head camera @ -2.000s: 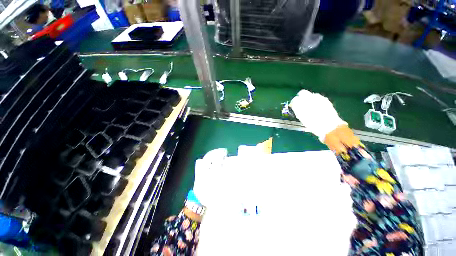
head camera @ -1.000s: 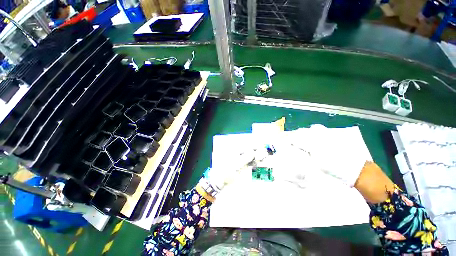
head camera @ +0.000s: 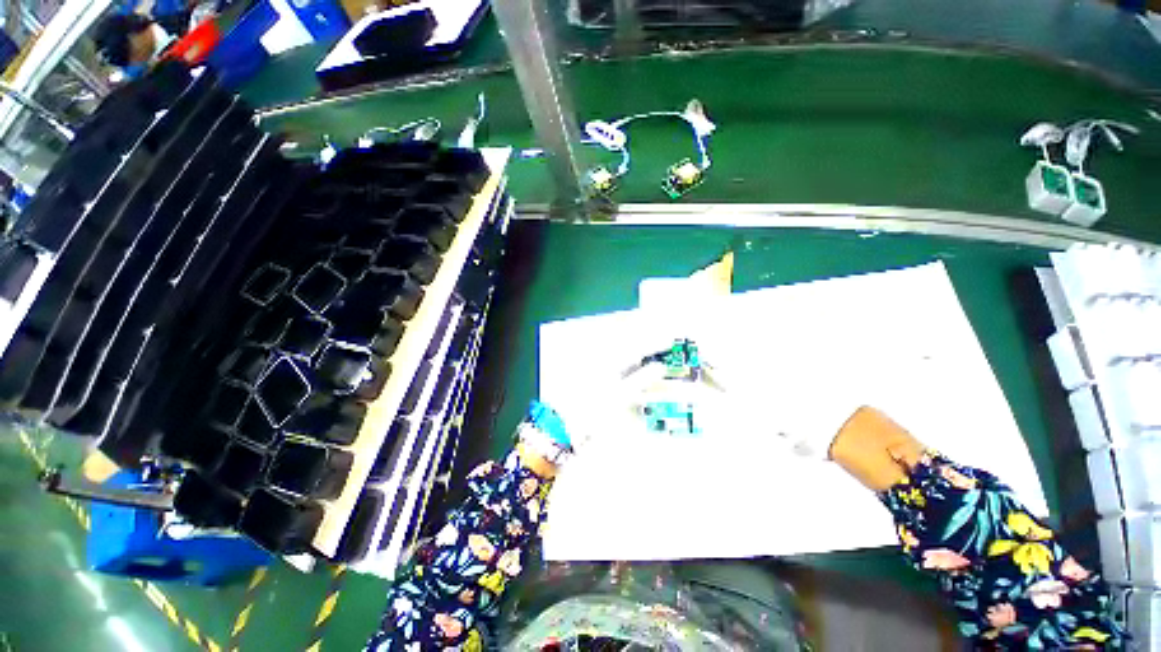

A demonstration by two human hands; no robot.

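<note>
A small green circuit board (head camera: 681,358) is between the fingertips of my white-gloved hands, above the white sheet (head camera: 917,344). A second green board (head camera: 671,417) lies just below it, nearer to me. My left hand (head camera: 609,392), with a blue band at the wrist, reaches the held board from the left. My right hand (head camera: 754,405) reaches it from the right. Both gloves nearly merge with the bright sheet, so finger outlines are faint.
Black trays (head camera: 306,331) lean in stacks at left. White trays (head camera: 1114,369) stand at right. On the green belt (head camera: 866,140) beyond the metal rail are corded boards (head camera: 685,176) and white housings with cords (head camera: 1067,191). A tan pointed scrap (head camera: 722,273) is at the sheet's top edge.
My right hand has come back from the belt to the sheet, and the board near it there has gone from the belt. Two green boards now show at my hands. The view has shifted.
</note>
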